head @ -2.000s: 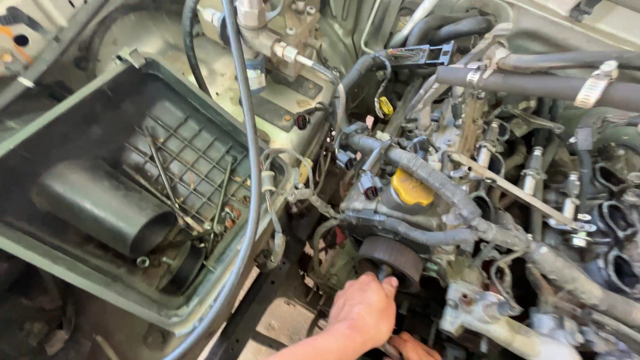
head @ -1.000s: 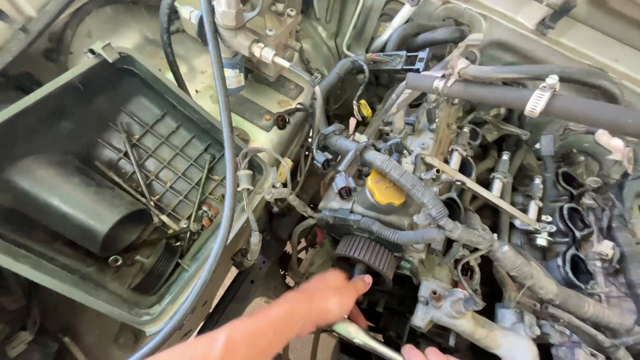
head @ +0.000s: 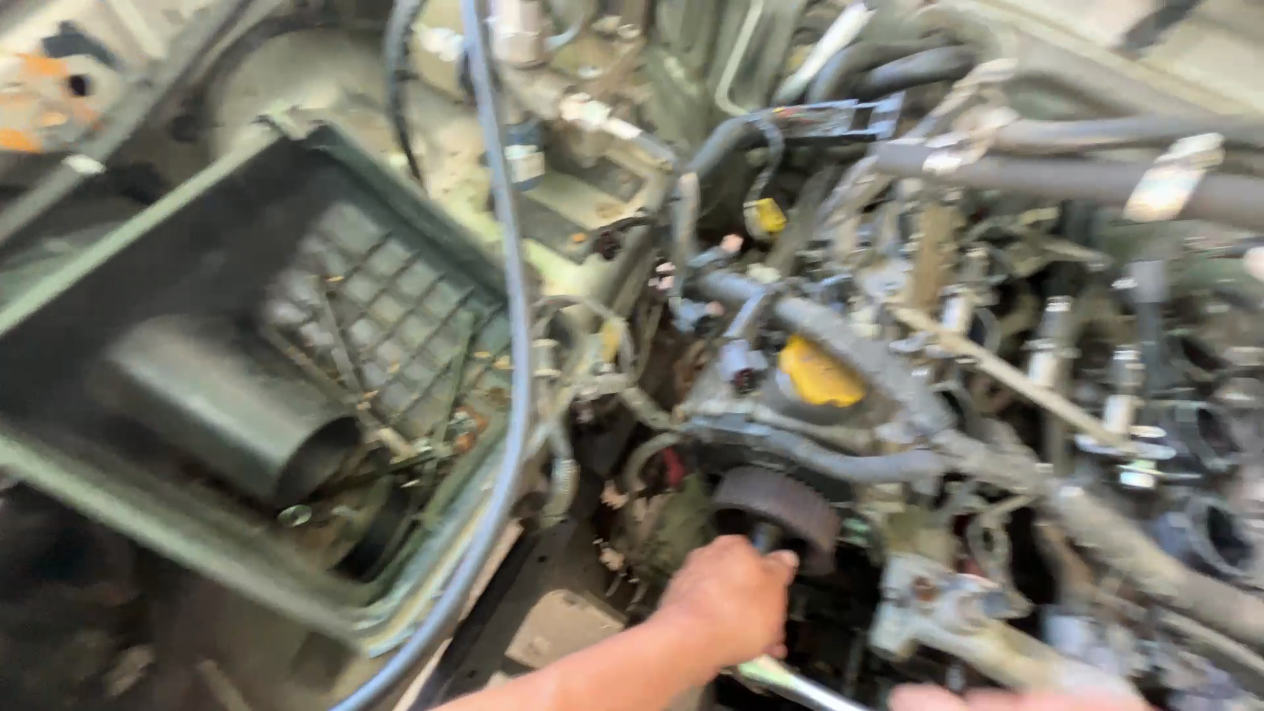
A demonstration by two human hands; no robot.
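Observation:
My left hand [head: 729, 602] is closed around the head end of a metal ratchet-type wrench [head: 795, 683], in front of a dark toothed timing pulley [head: 780, 509]. A short metal shaft shows between the hand and the pulley's centre. The wrench handle slants down to the right from beneath the hand. At the bottom edge, only a blurred strip of my right hand [head: 1007, 699] shows near the handle; its grip is hidden. Above the pulley are a corrugated wiring conduit [head: 839, 331] and a yellow oil filler cap [head: 820, 373]. The frame is blurred.
At left lies an open air filter housing [head: 178, 548] with loose tools and small hardware inside. A grey hose [head: 509, 247] crosses its right edge. Unplugged connectors hang near the engine, and a thick hose with a metal clamp [head: 1173, 178] spans the upper right.
My left hand stays by the pulley. My right hand, with more of it showing two seconds ago, is now only a strip at the bottom edge. The wrench handle shows more than two seconds ago.

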